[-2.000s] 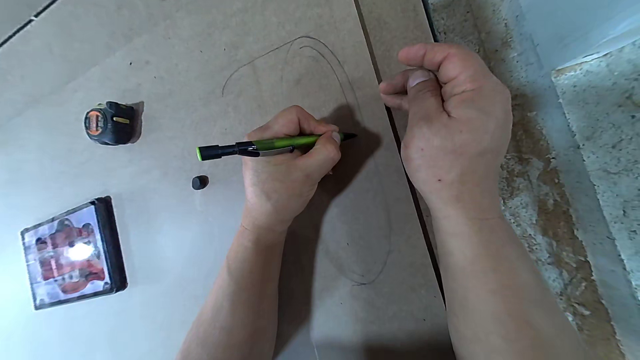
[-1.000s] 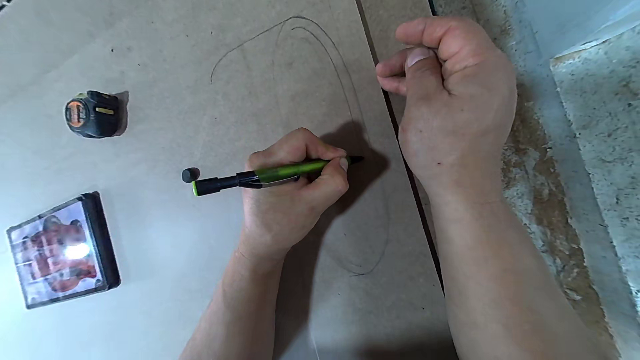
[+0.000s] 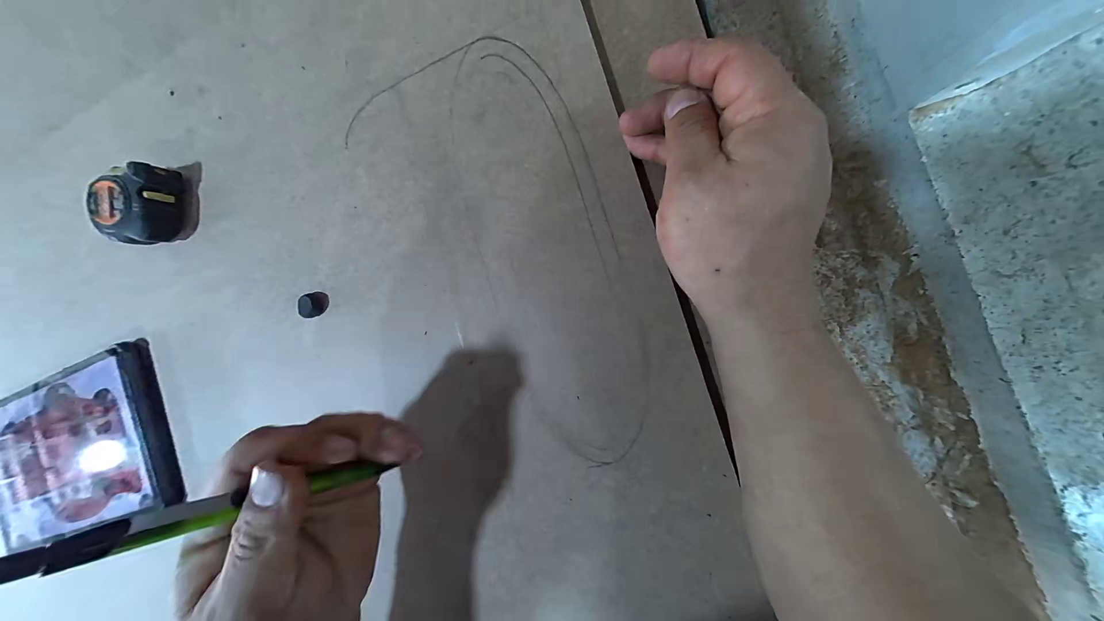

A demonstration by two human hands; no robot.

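My left hand point(image 3: 285, 517), palm partly turned up, holds a green and black pencil or marker point(image 3: 354, 474) between thumb and fingers. Its tip points right; its rear end lies across the view of a dark-framed device point(image 3: 78, 457) with a lit screen showing a reddish picture. Below the hand is a large grey-beige slab point(image 3: 535, 552) bearing thin curved dark lines point(image 3: 561, 129). My right hand point(image 3: 742, 164) is by the slab's right edge, fingers curled and thumb against them, with nothing seen in it. A small black cap-like piece point(image 3: 312, 304) lies on the slab.
A black tape measure point(image 3: 138, 203) with an orange label lies at the upper left. A dark gap point(image 3: 642, 185) runs along the slab's right side beside a narrow strip. Beyond are rough, stained concrete point(image 3: 914, 345) and a speckled stone block point(image 3: 1026, 198).
My left hand has lifted the pencil or marker off the drawn lines, moved down and left towards the device, and turned palm up. My right hand has stayed curled near the slab's edge.
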